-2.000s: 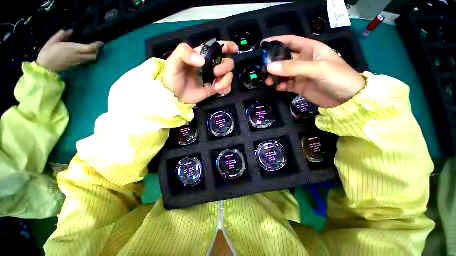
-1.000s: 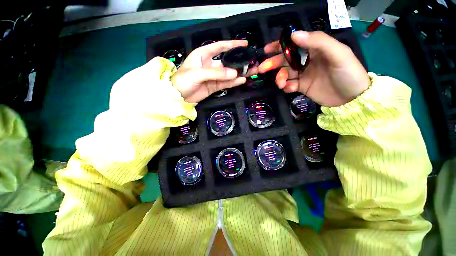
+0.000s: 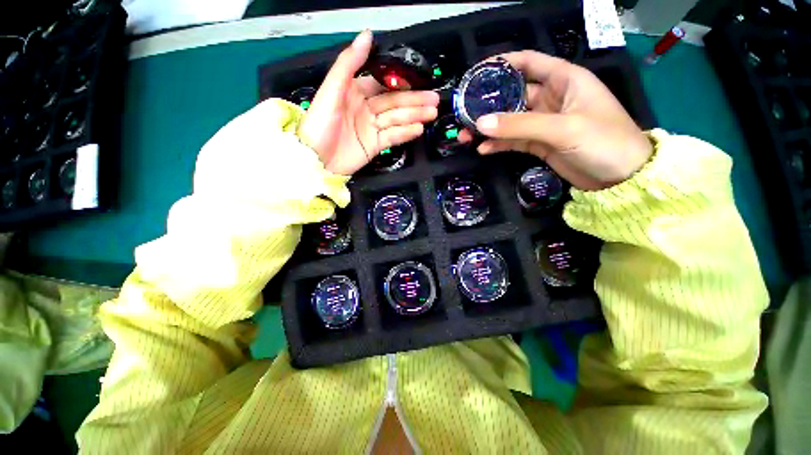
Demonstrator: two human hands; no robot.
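My right hand (image 3: 565, 111) holds a round smartwatch unit (image 3: 491, 94) between thumb and fingers, its shiny-rimmed face turned up. My left hand (image 3: 360, 115) is palm up with its fingers spread apart from the thumb. A second smartwatch unit (image 3: 400, 69) with a red glow on its back is tilted at my left fingers and thumb, which bear it. Both hands are over the black foam tray (image 3: 445, 332). The tray's near pockets hold watch units with small pink marks; some farther units show green marks. The hands hide part of the tray.
Another foam tray with watch units (image 3: 53, 133) lies at the left, with a white slip (image 3: 85, 177). A paper label (image 3: 604, 23) is at my tray's far right corner. A red marker pen (image 3: 667, 42) lies beyond it. Another foam tray (image 3: 742, 98) is at the right edge.
The unit in my right hand has turned face up. My left hand has opened, and its unit now tilts with the red glow showing. A tray has appeared farther into view at the left.
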